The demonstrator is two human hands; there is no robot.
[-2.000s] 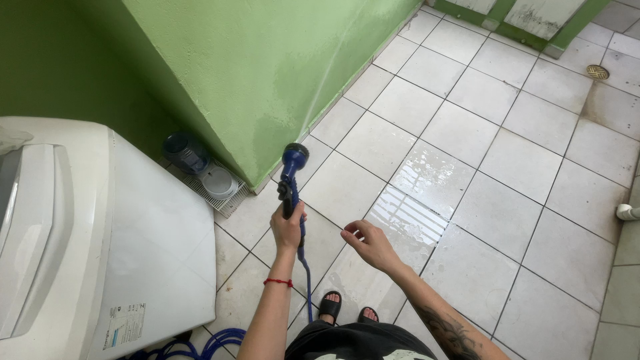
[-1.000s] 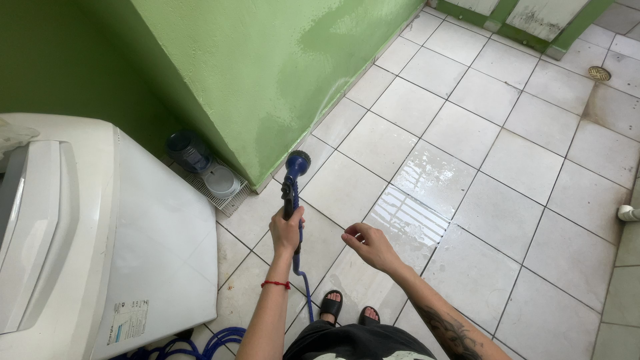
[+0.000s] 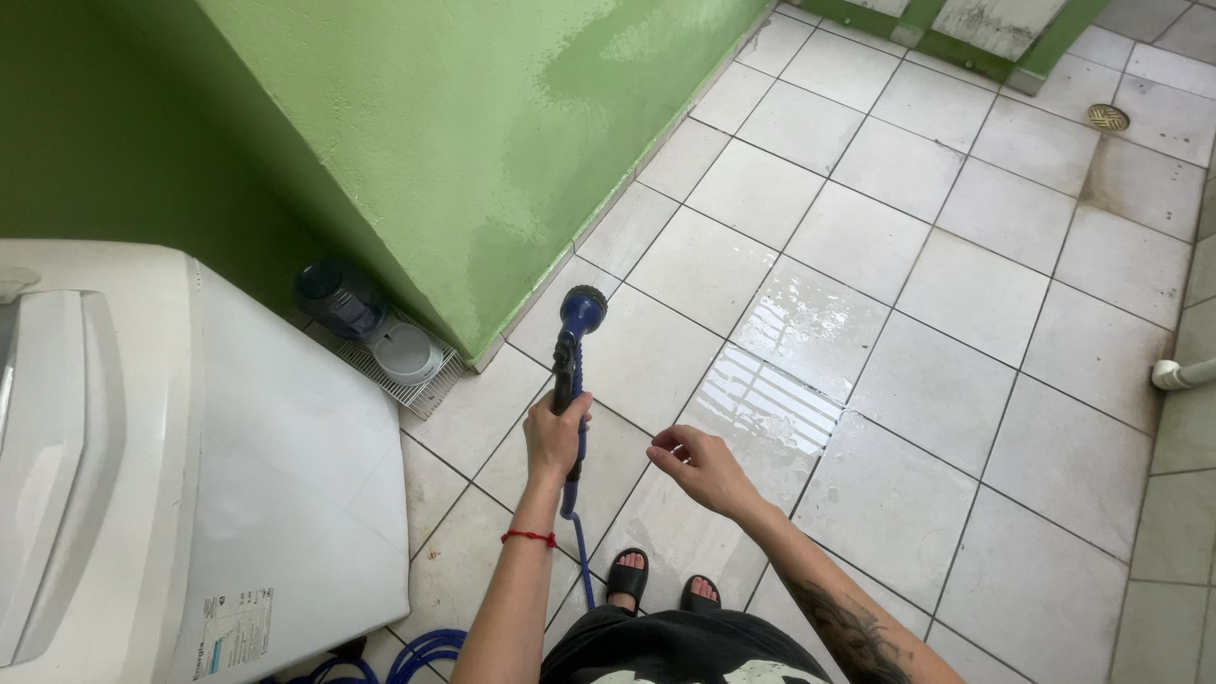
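Observation:
My left hand (image 3: 555,435) is closed around the handle of a blue and black hose spray nozzle (image 3: 577,328), whose round head points away from me toward the foot of the green wall (image 3: 456,161). From the handle a blue hose (image 3: 582,556) runs down past my left foot. My right hand (image 3: 692,464) hangs over the floor to the right of the nozzle, fingers loosely curled and holding nothing. Dark damp patches mark the wall. Water lies on the white floor tiles (image 3: 798,323) beyond my right hand.
A white washing machine (image 3: 294,446) stands at the left. Behind it, a blue water bottle (image 3: 339,299) and a gray bowl (image 3: 407,353) rest on a wire rack (image 3: 432,394). Coiled hose (image 3: 427,651) lies near the machine. A floor drain (image 3: 1108,118) and a white pipe (image 3: 1178,374) are at the right.
The damp area on the green wall has grown larger. The water stream seen earlier from the nozzle no longer shows. Both hands have stayed in about the same place.

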